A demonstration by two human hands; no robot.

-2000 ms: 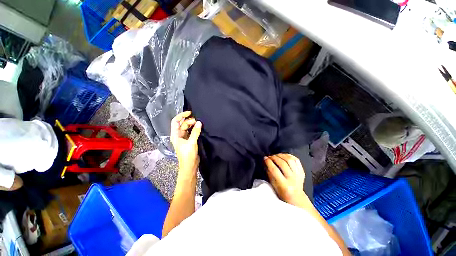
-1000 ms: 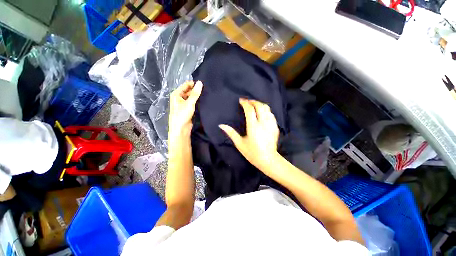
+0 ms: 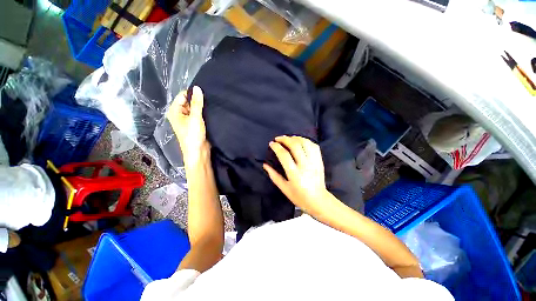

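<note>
A dark navy garment lies heaped over my lap, its cloth spread smooth at the top and folded near my body. My left hand pinches the garment's left edge between thumb and fingers. My right hand rests on the lower right part of the cloth, fingers bent and thumb apart; whether it grips a fold is hard to tell. No tool shows in either hand.
A clear plastic bag with grey cloth lies left of the garment. Blue crates stand at both sides. A red stool and a person's white sleeve are at left. The white table holds snips.
Compared with one second ago, my left hand and the garment appear further left in the view. My right hand is lower on the cloth. The view has shifted, and the phone is mostly out of frame.
</note>
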